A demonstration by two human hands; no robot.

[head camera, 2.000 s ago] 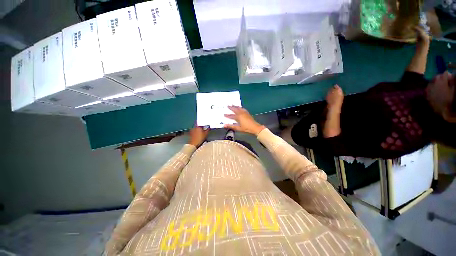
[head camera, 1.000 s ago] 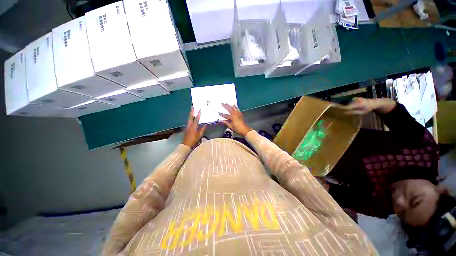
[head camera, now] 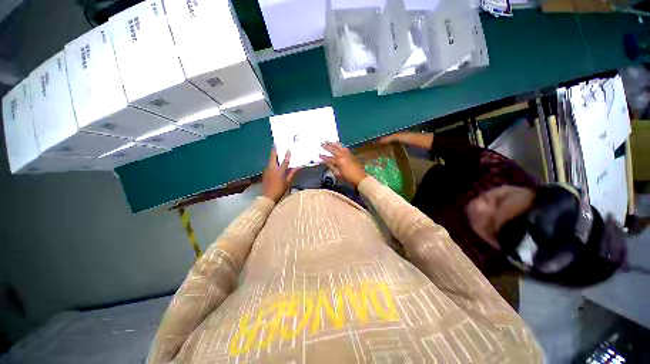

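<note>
A closed white product carton [head camera: 304,131] lies at the front edge of the green bench, its plain lid facing up with a small dark mark. My left hand [head camera: 276,176] rests on its near left corner, and my right hand [head camera: 343,163] rests on its near right corner. The undersides of both hands are hidden. Open filled cartons [head camera: 356,53] stand at the back of the bench, lids up, with clear and whitish contents showing.
Stacked white cartons [head camera: 150,60] stand in a row on the left bench end. A coworker [head camera: 492,206] bends down close on my right with a brown parts box [head camera: 399,167] holding green contents. A trolley with white sheets [head camera: 599,142] stands beyond.
The coworker has lowered the brown box and brought it close beside my right arm, bending down. My right hand has drawn back from the lid's middle to the carton's near corner.
</note>
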